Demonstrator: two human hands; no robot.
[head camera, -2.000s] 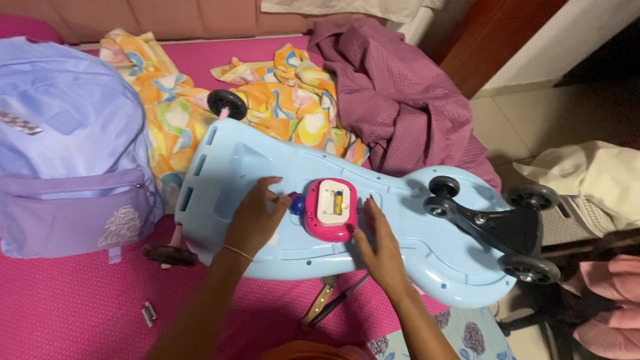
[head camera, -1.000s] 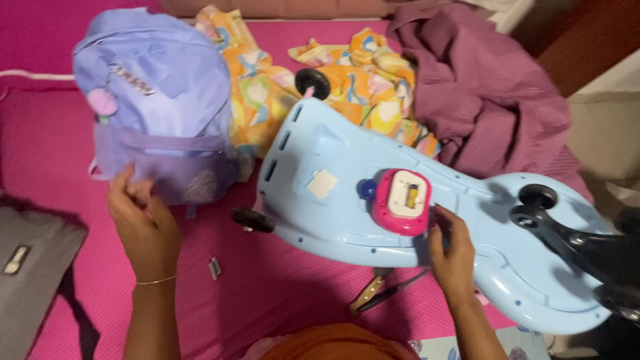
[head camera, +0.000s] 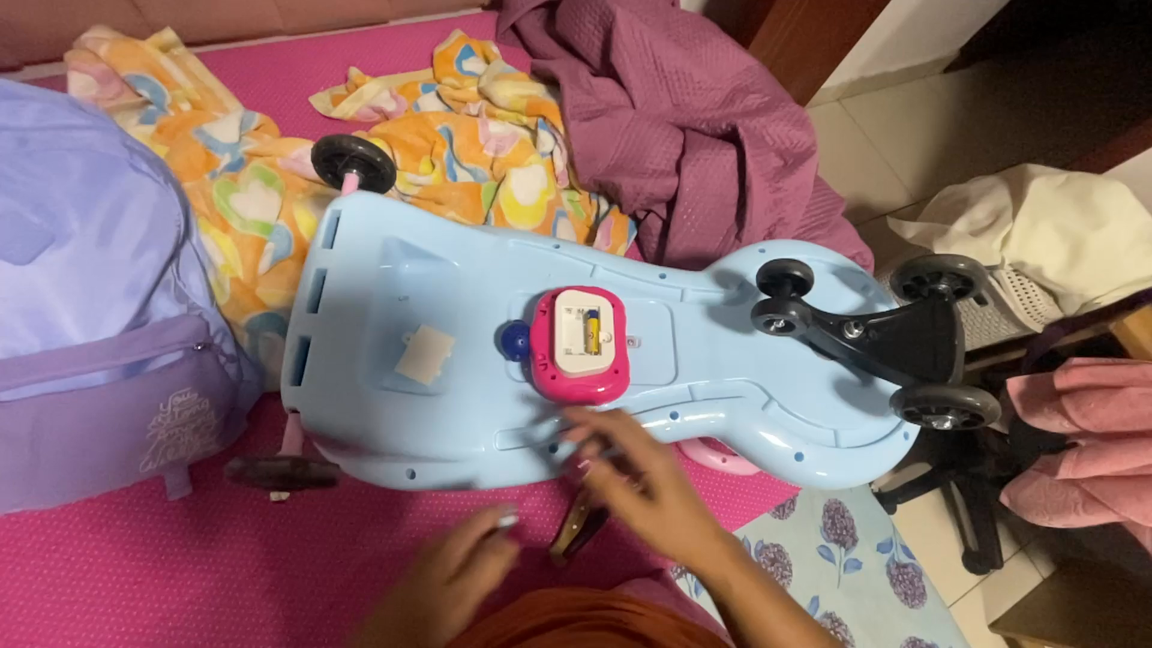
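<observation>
A light-blue plastic ride-on toy (head camera: 486, 432) lies upside down on the pink sheet. On its middle rests a pink-and-white toy module (head camera: 580, 387) with an uncovered battery compartment; one yellow-and-blue battery (head camera: 592, 331) sits inside, beside a bare slot. A blue knob (head camera: 516, 341) adjoins the module's left side. A pale, flat piece (head camera: 425, 354) lies in the toy's recess. My left hand (head camera: 468, 562), blurred, pinches a small silvery thing (head camera: 507, 519) below the toy. My right hand (head camera: 634, 481) is over the toy's near edge, fingers bent; whether it holds something is unclear.
A riveted wooden handle (head camera: 567, 535) lies partly under my right hand. Black wheels (head camera: 945, 408) stick up at the toy's right end. A lilac backpack (head camera: 90, 360) stands left; a patterned orange cloth (head camera: 513, 171) and a mauve quilt (head camera: 684, 135) lie behind.
My left hand has come from near the backpack to below the toy, now with a small silvery thing. The small object seen earlier on the sheet at left no longer shows there.
</observation>
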